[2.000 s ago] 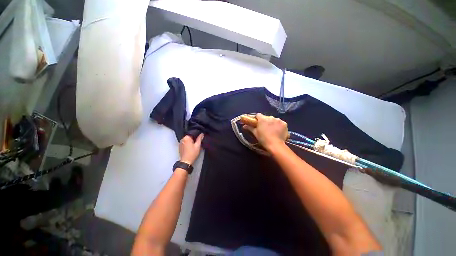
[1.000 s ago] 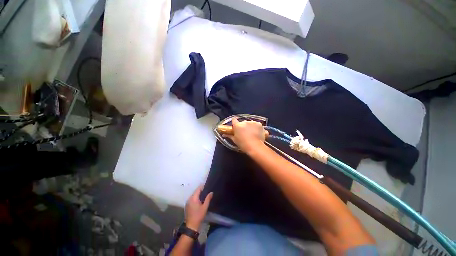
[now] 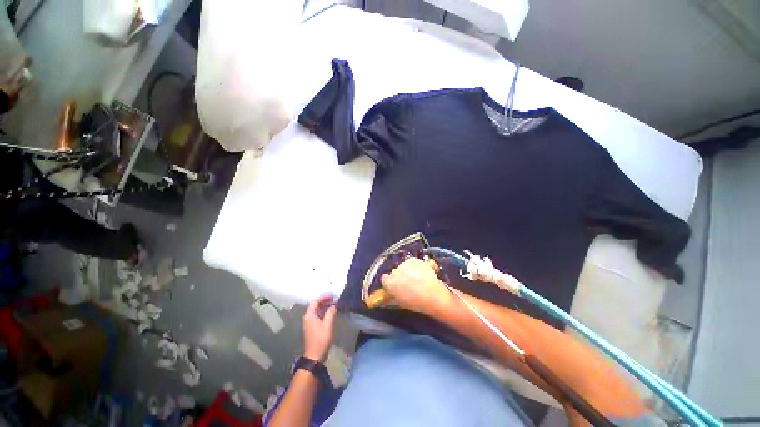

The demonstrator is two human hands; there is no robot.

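Note:
A black long-sleeved knit top (image 3: 487,188) lies spread on the white padded ironing table (image 3: 279,213), neckline away from me. Its left sleeve is bent upward; its right sleeve bends down at the table's right side. My right hand (image 3: 412,285) is closed on the orange-brown handle of the steam iron (image 3: 372,271). The iron rests on the top's lower left part, near the hem, its tip towards the lower left. My left hand (image 3: 318,321) pinches the top's lower left corner at the table's front edge; its fingertips are small and blurred.
Light blue hoses (image 3: 583,331) and a dark cable run from the iron to the lower right. A white padded form (image 3: 242,75) stands at upper left, a white beam (image 3: 492,15) at the top. Scraps litter the floor (image 3: 196,292). A person's leg (image 3: 79,233) shows at left.
The iron has moved down the top's left side from the chest to near the hem. My left hand has moved from the left sleeve to the lower left corner. The view has shifted.

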